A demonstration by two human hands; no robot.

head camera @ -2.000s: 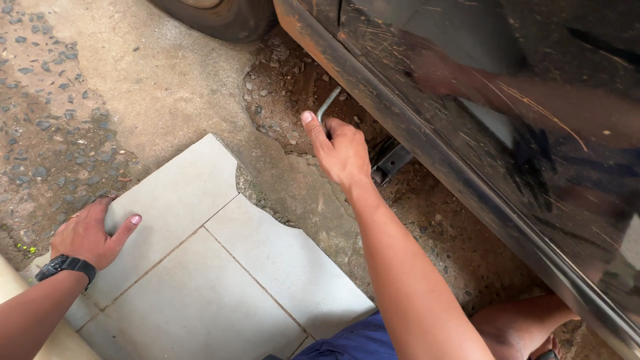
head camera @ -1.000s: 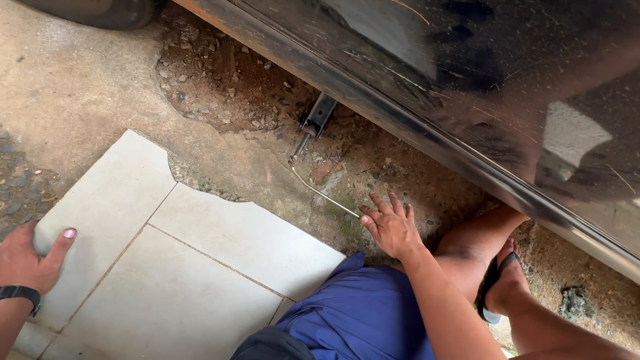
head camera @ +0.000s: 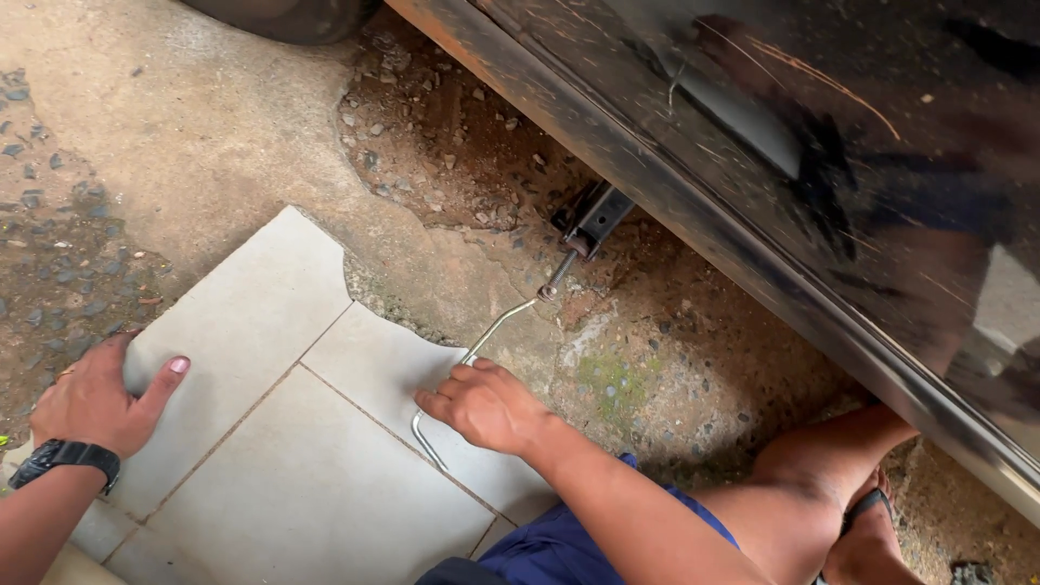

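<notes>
My right hand point(head camera: 485, 405) is closed around a bent metal crank handle point(head camera: 497, 322), whose free end pokes out below the fist over the white floor tiles point(head camera: 325, 479). At its far end the crank meets the eye of the threaded screw point(head camera: 559, 277) of a black car jack point(head camera: 600, 218), which sits partly hidden under the car's sill. My left hand point(head camera: 101, 398), with a black watch at the wrist, rests flat on the left edge of the tiles, thumb apart from the fingers, holding nothing.
The dark, scratched car body point(head camera: 772, 162) fills the upper right, its sill point(head camera: 650, 175) running diagonally above the jack. A tyre point(head camera: 301, 16) is at the top. Broken concrete and loose stones point(head camera: 439, 154) lie beside the jack. My bent leg point(head camera: 804, 479) and sandalled foot are at lower right.
One second ago my right hand was spread at the crank's end, right of the jack screw; now it grips the crank over the tiles, and the crank has swung left. My left hand stays on the tiles.
</notes>
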